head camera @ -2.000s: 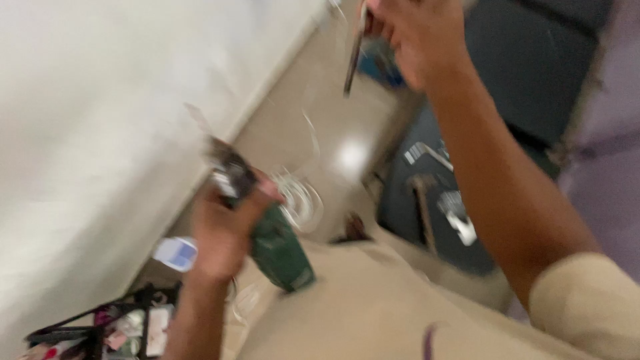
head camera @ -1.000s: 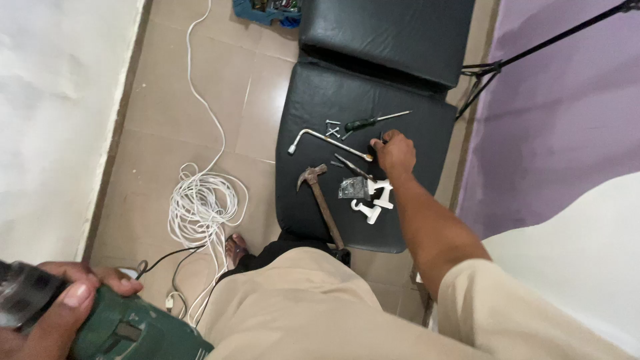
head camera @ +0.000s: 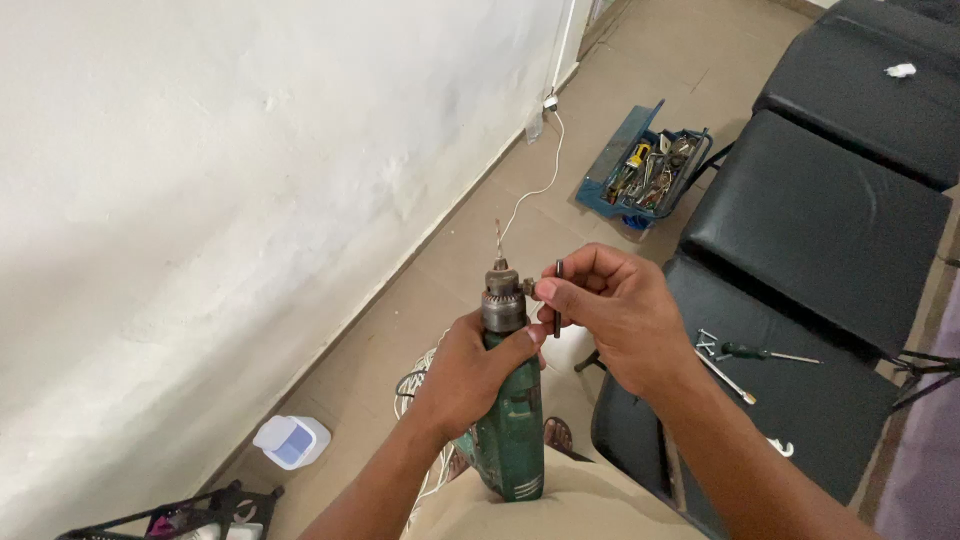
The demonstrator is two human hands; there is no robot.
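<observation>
My left hand [head camera: 472, 371] is wrapped around the front of a green power drill [head camera: 517, 420], just behind its toothed metal chuck [head camera: 504, 300]. A thin drill bit [head camera: 499, 238] sticks out of the chuck, pointing away from me. Between the thumb and fingers of my right hand [head camera: 615, 311] is a chuck key with a dark cross bar [head camera: 558, 319]. The key's geared end [head camera: 529, 286] is at the right side of the chuck; whether its teeth mesh cannot be told.
A white wall [head camera: 225, 187] runs along the left. An open blue metal toolbox [head camera: 600, 176] stands on the floor. The black padded bench [head camera: 810, 225] at right holds a screwdriver [head camera: 765, 354], screws and a metal wrench. A plastic container [head camera: 304, 442] and coiled white cable [head camera: 427, 375] lie lower left.
My right hand has moved from the bench to the chuck and now holds the chuck key. The drill, at the lower left a second ago, is now upright in the middle. The view has swung.
</observation>
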